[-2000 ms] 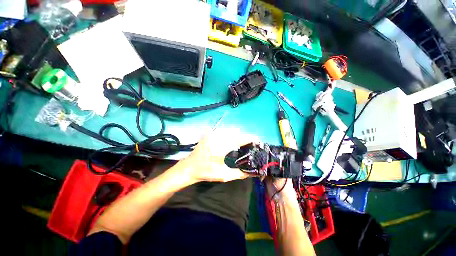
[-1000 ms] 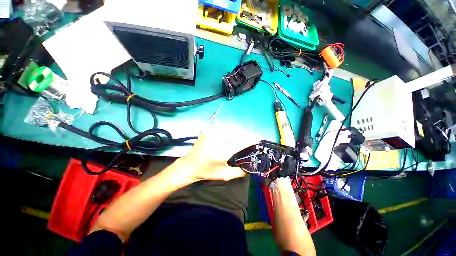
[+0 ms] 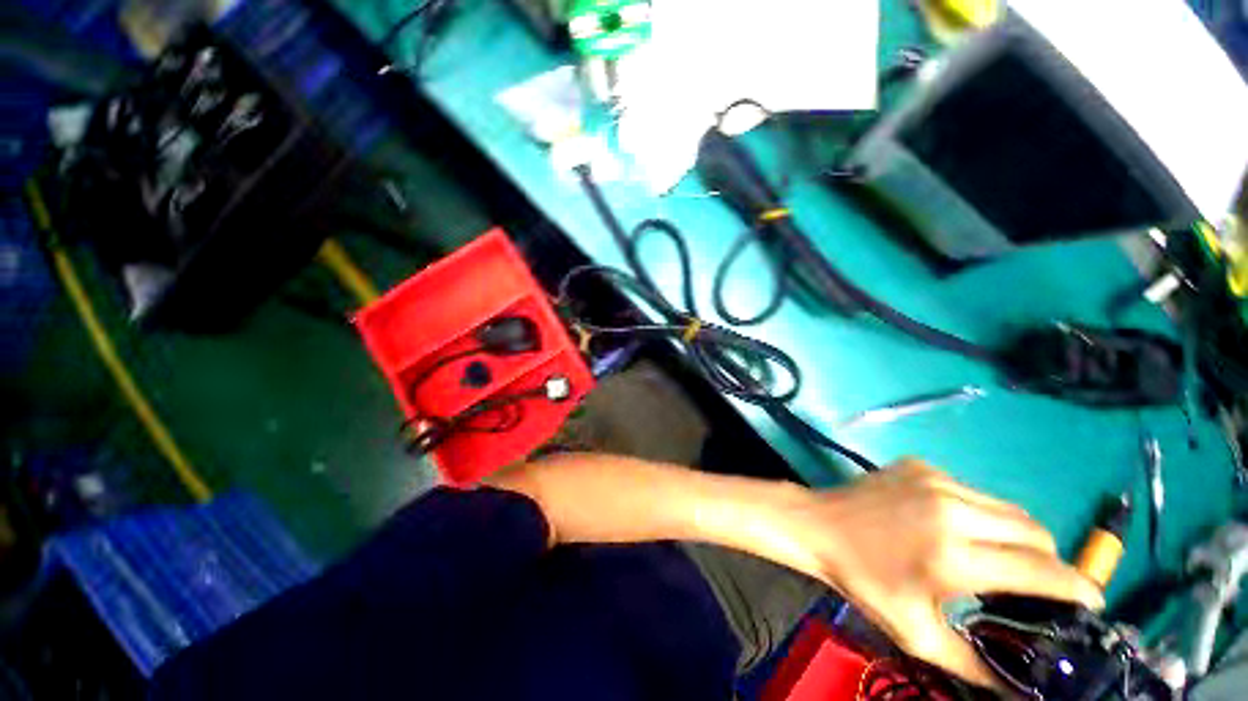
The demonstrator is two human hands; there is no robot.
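My left hand (image 3: 944, 555) holds an opened black device housing (image 3: 1061, 651) with wires at the lower right, cut by the picture's bottom edge. My right hand is not in view. A black cord (image 3: 828, 445) with a yellow tie runs from near my left hand over the bench edge. A second black housing (image 3: 1102, 366) lies on the teal mat (image 3: 876, 384) with its cord coiled to the left. A yellow-handled tool (image 3: 1103, 545) lies just beyond my left hand.
A red bin (image 3: 459, 308) with small corded parts is beside my left forearm. Another red bin (image 3: 817, 664) is at the bottom. A dark-fronted instrument (image 3: 1047, 144) stands behind. A dark box of wrapped items (image 3: 205, 164) and a blue crate (image 3: 185, 582) are at the left.
The view has swung left and tilted, so the bench has shifted right and the floor and dark box show. My right hand has left the picture; my left hand still holds the housing.
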